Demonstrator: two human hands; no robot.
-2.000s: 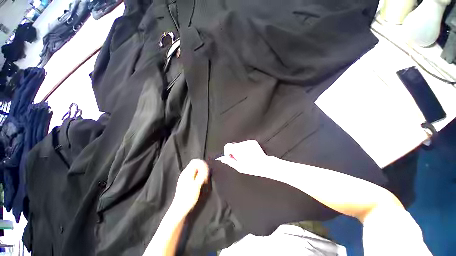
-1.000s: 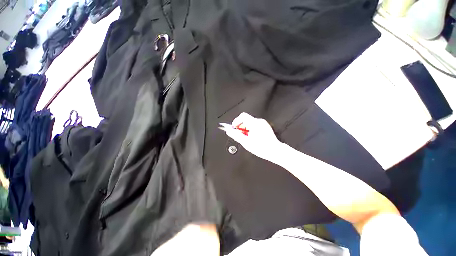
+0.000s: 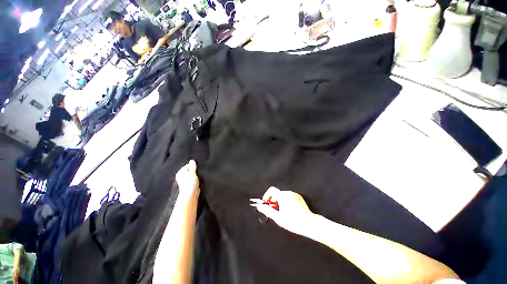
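Observation:
A large black jacket (image 3: 333, 127) lies spread across the white table. My right hand (image 3: 286, 209) is over its front and holds small thread snips (image 3: 271, 203) with a red grip, the pointed silver blades facing left. A round button shows dimly just below the snips. My left hand (image 3: 188, 177) is at the jacket's front edge, fingers closed at the cloth; the blur hides how much it grips. A metal hook (image 3: 196, 126) shows near the collar. A second black jacket (image 3: 83, 244) lies to the left with a hanger hook above it.
A dark phone (image 3: 468, 136) lies on white paper (image 3: 411, 166) at the right. Pale spray bottles (image 3: 456, 44) and a cord stand upper right. A small basket (image 3: 319, 28) is at the far side. Dark garment piles (image 3: 64, 194) lie left. Two people are at the upper left.
The view has tilted up, bringing in people, the basket and the far table. My left hand has moved from the bottom edge up to the front edge. My right hand still holds the snips.

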